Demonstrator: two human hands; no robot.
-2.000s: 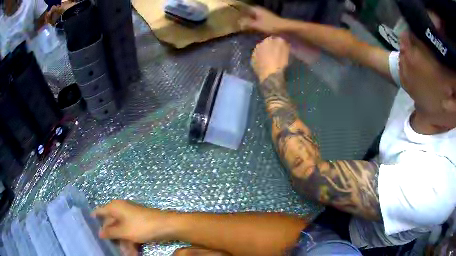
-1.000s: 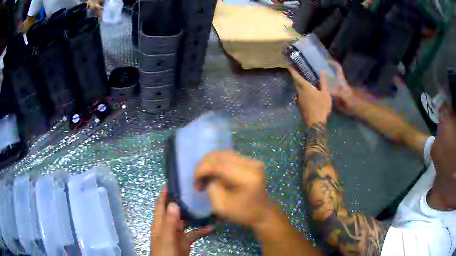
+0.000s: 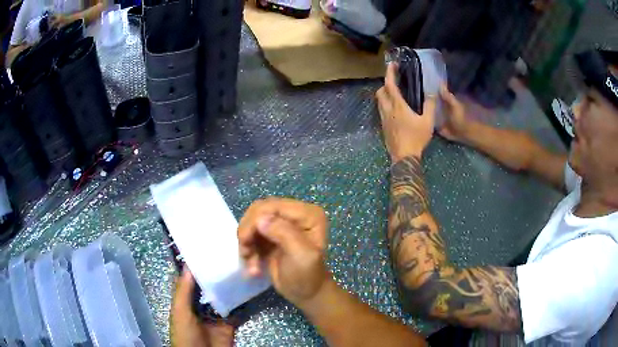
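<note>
A part-built unit has a frosted white cover (image 3: 207,237) and a dark base (image 3: 175,247) along its left and lower side. It is tilted in front of me, over the bubble wrap (image 3: 352,190). My left hand (image 3: 190,318) holds its lower left end and is partly cut off by the bottom edge. My right hand (image 3: 288,247) is at the cover's right side with fingers curled and slightly blurred. The fingertips overlap the cover's edge; I cannot tell if they grip it.
Frosted covers (image 3: 101,291) stand in a row at lower left. Black sleeves (image 3: 173,101) are stacked behind, beside small wired parts (image 3: 91,167). Tan cardboard (image 3: 305,57) with units lies at the back. At right, a person's tattooed arm (image 3: 420,237) reaches forward; their hands hold another unit (image 3: 417,78).
My right hand has left the cover row for the unit, which is now held. Since one second ago the unit has tilted leftward. The other person has picked up a unit and turned it.
</note>
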